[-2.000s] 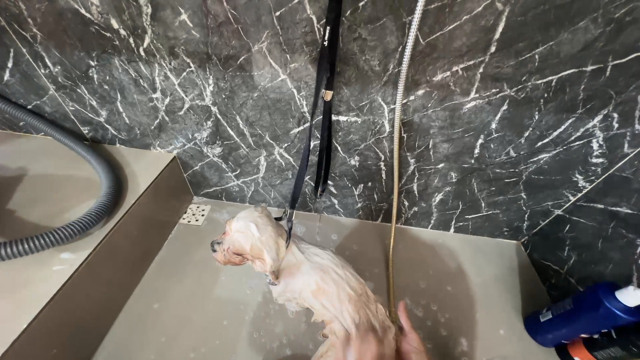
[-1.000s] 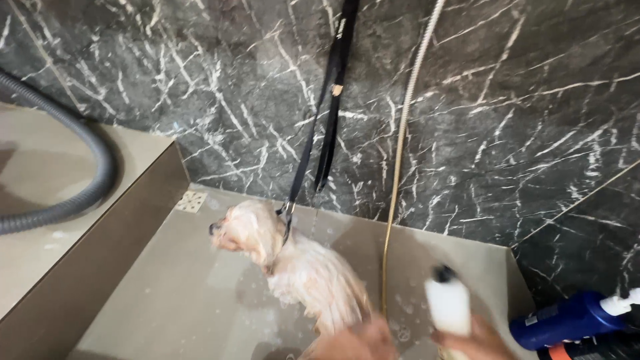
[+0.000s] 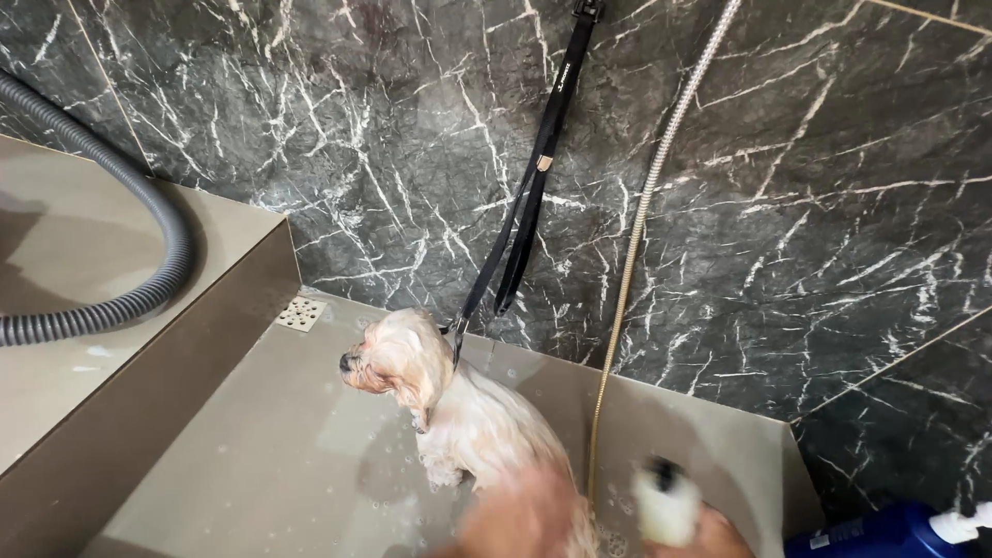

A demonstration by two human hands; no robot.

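Observation:
A small wet dog with pale, cream fur sits on the tiled floor of the wash area, facing left. A black leash on the marble wall runs down to its neck. My left hand, blurred, is over the dog's back and side; its fingers cannot be made out. At the bottom right, my right hand is closed around a whitish bottle with a black top, tilted and blurred, to the right of the dog.
A metal shower hose hangs down the wall behind the dog. A grey corrugated hose lies on the raised ledge at left. A perforated drain cover is in the floor corner. A blue bottle with a white top lies at lower right.
Two seconds ago both hands were at the dog's rear and no white bottle showed. One second ago the bottle was in my right hand, where it still is. The dog still faces left.

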